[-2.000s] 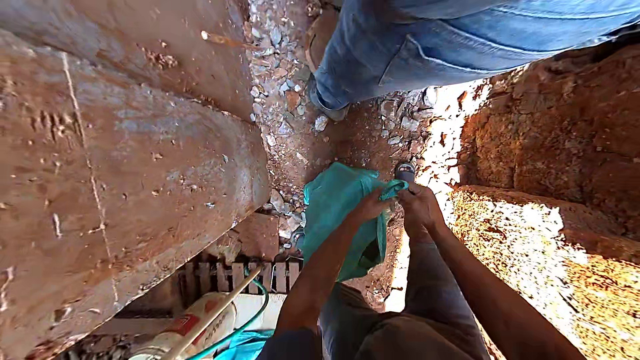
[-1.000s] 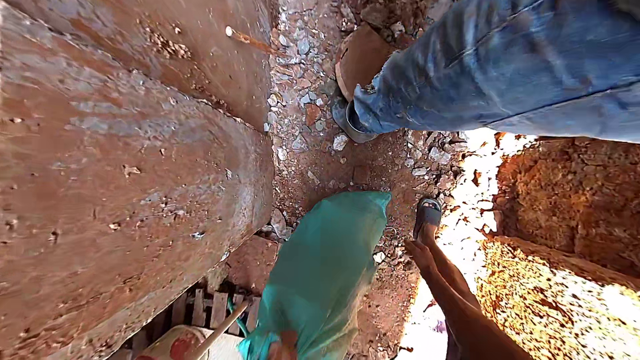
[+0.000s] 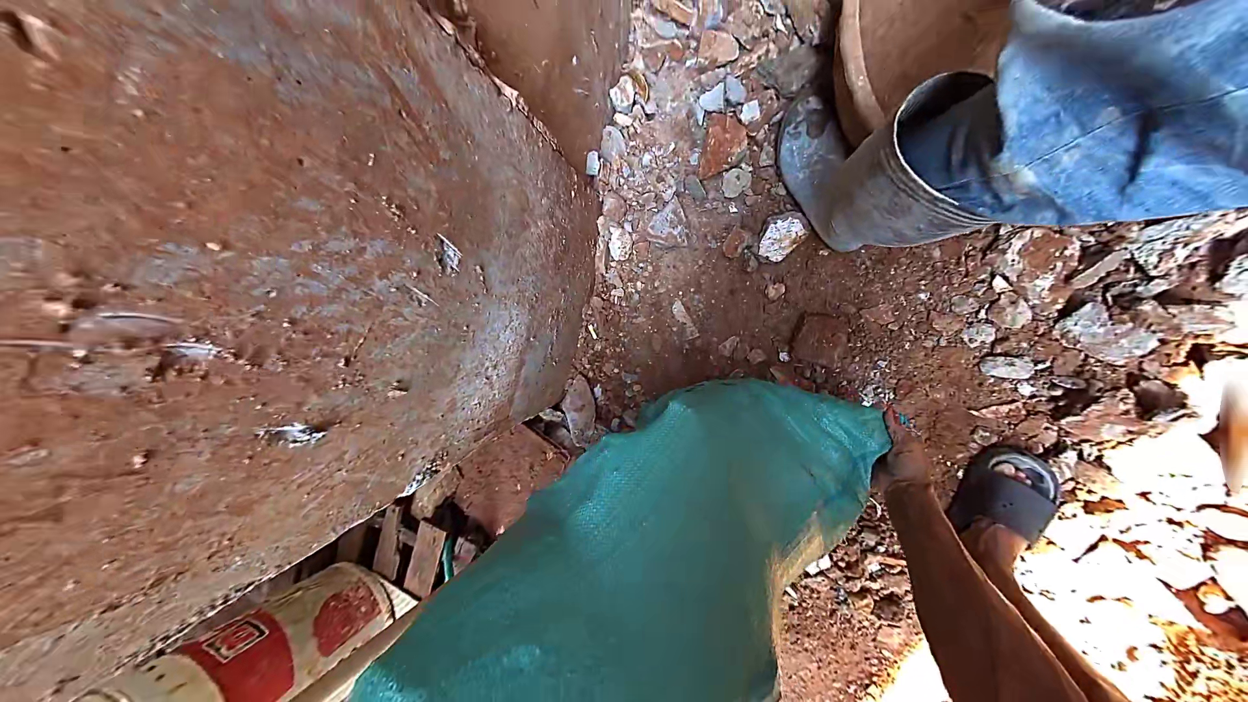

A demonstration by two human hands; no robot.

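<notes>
A green woven sack (image 3: 682, 546) stretches from the bottom edge up to the middle of the view, over the dirt floor. My right hand (image 3: 902, 458) grips its upper right corner, the arm coming from the lower right. My left hand is not visible; the sack's near end runs out of the frame. Beside my right forearm is a foot in a dark slide sandal (image 3: 1009, 492).
Another person in blue jeans (image 3: 1121, 117) and a rubber boot (image 3: 868, 195) stands at the upper right. A mud-stained wall (image 3: 322, 273) fills the left. Stones (image 3: 783, 236) litter the ground. A cream and red container (image 3: 253, 643) lies near wooden slats (image 3: 424, 556) at the lower left.
The sack was gathered between both hands two seconds ago; it is now spread out long. My right hand, apart from the sack one second ago, has taken hold of its corner.
</notes>
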